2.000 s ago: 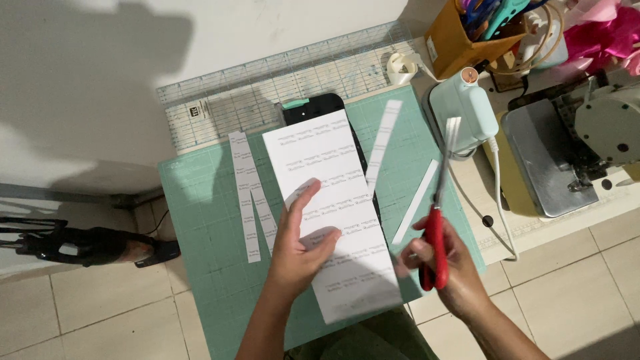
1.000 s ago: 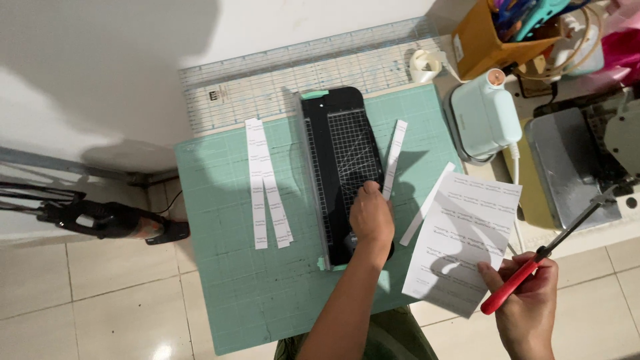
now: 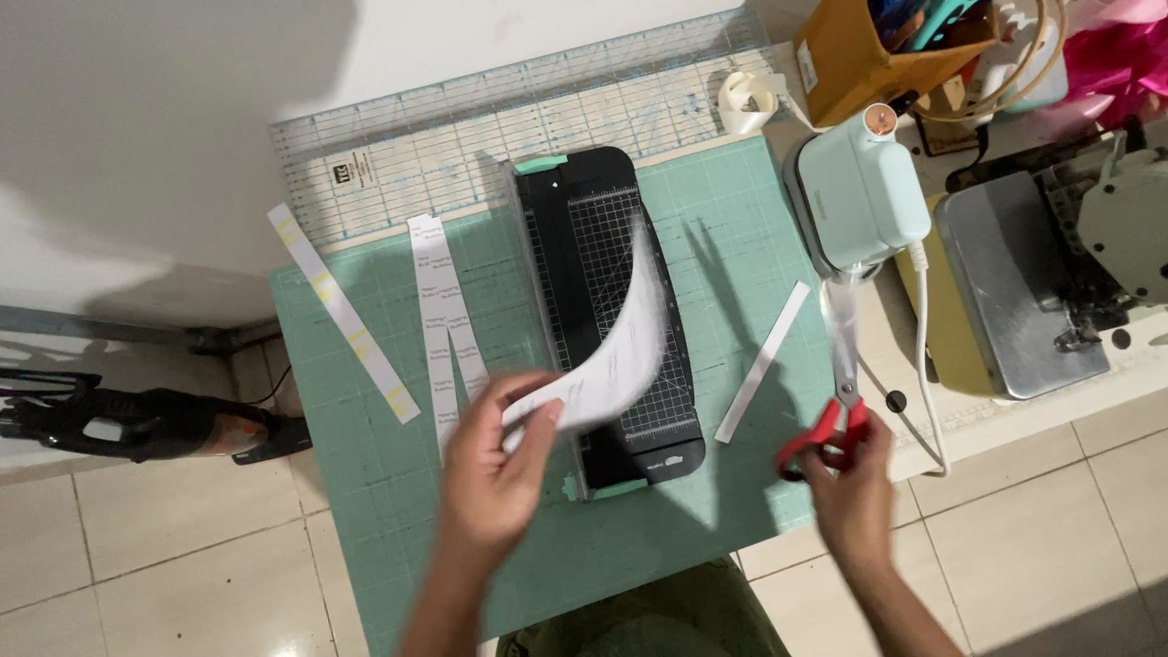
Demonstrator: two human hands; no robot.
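My left hand [image 3: 497, 456] grips one end of a printed white paper sheet [image 3: 611, 365], which curves up over a black paper trimmer [image 3: 607, 310] and is partly blurred. In my right hand [image 3: 849, 484] are red-handled scissors [image 3: 847, 392], their blades pointing up beside the mat's right edge. The trimmer lies on a green cutting mat [image 3: 493, 584]. Left of it lie printed paper strips [image 3: 436, 301], their lower ends partly behind my left hand. Farther left, a white strip with yellow marks [image 3: 344, 315] lies slanted. A plain white strip [image 3: 762, 362] rests right of the trimmer.
A clear quilting ruler [image 3: 438, 155] crosses the mat's far side, with a white ribbon roll [image 3: 748, 102] at its right end. A pale green mini iron [image 3: 858, 201], its cable, an orange-brown container [image 3: 835, 68] of tools and a sewing machine [image 3: 1013, 274] stand at right.
The paper sheet was in my right hand with the scissors; now my left hand holds it above the trimmer. A yellow-marked strip now lies at far left, and the strip beside the trimmer's right edge is gone.
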